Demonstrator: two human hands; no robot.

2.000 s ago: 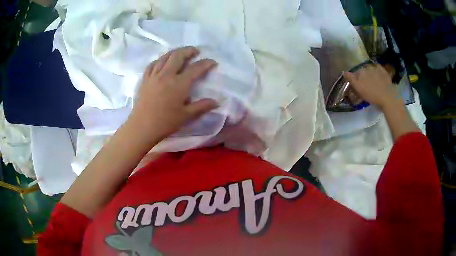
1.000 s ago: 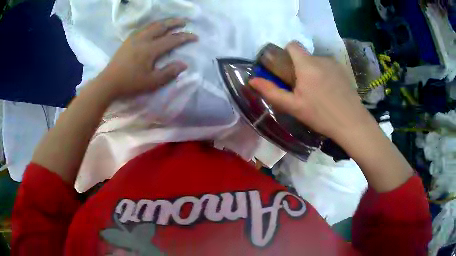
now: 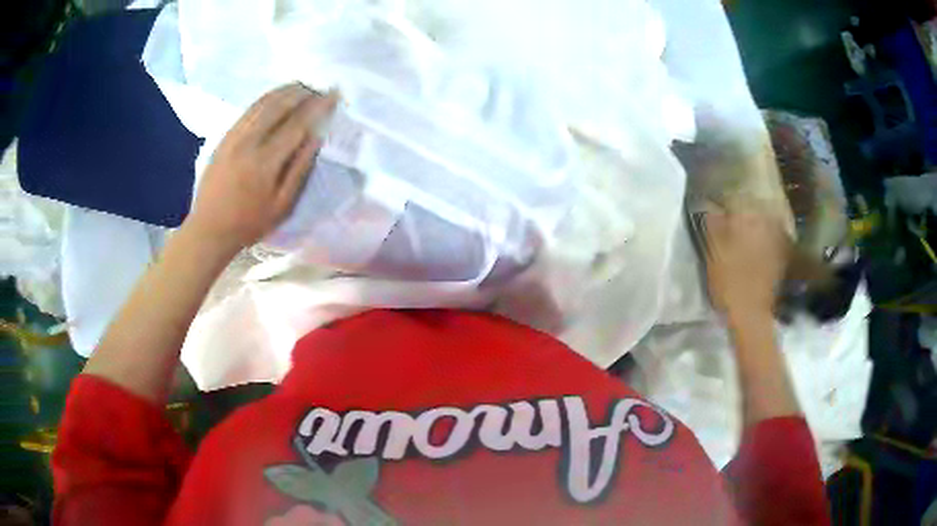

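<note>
A thin white garment (image 3: 442,195) lies spread in front of me, with folds and a seam across it. My left hand (image 3: 257,164) is on its left part, fingers together and curled, pinching the cloth at the fingertips. My right hand (image 3: 748,257) is blurred at the right, over the grey-brown iron rest (image 3: 709,175). The steam iron (image 3: 817,272) is a dark blurred shape just right of this hand. Blur hides whether the hand still holds it.
The navy padded board (image 3: 108,123) shows at the left, with white cloth (image 3: 103,277) below it. More white garments (image 3: 812,370) lie crumpled at the lower right. Dark clutter and yellow lines on a green floor show at the right edge.
The iron was over the garment in my right hand and is now back at the right by the rest. My left hand's spread fingers have closed together on the cloth.
</note>
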